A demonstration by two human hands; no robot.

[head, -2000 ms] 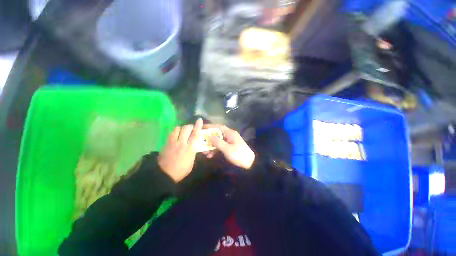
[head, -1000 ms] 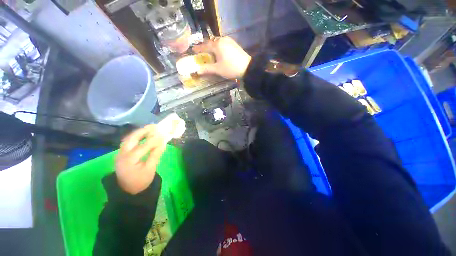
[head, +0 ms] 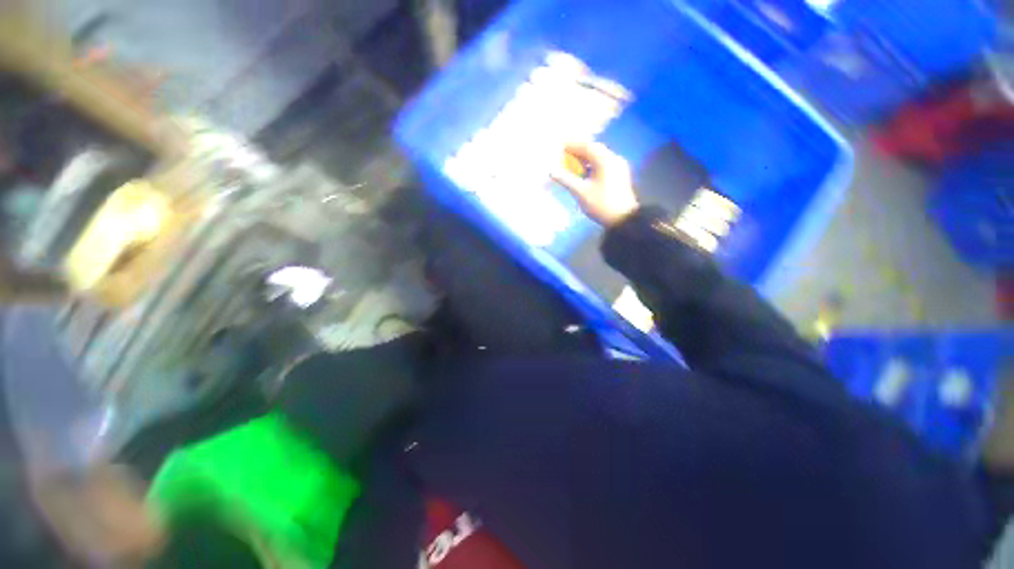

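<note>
The large blue bin (head: 767, 106) is at the upper middle, with glare-white moulded parts (head: 523, 128) in rows inside. My right hand (head: 606, 187) reaches into it, fingers bent around a small yellow-orange piece (head: 576, 165), likely a moulded part, at the edge of the rows. A shorter group of parts (head: 708, 217) lies beside my right wrist, near a dark flat sheet (head: 674, 172). My left hand (head: 106, 517) is blurred at the lower left, beside the green bin (head: 261, 478); what it holds cannot be told.
The yellow-tan fixture (head: 120, 236) stands on the grey machine bed at the left. A crumpled white piece (head: 300, 285) lies near the bed's front. A blurred pale grey bucket (head: 50, 383) is at the left edge. More blue crates (head: 923, 378) and something red (head: 940, 122) are at the right.
The view has swung right. My right hand has left the fixture and is now inside the blue bin. My left hand is lower and blurred, and its white piece no longer shows clearly.
</note>
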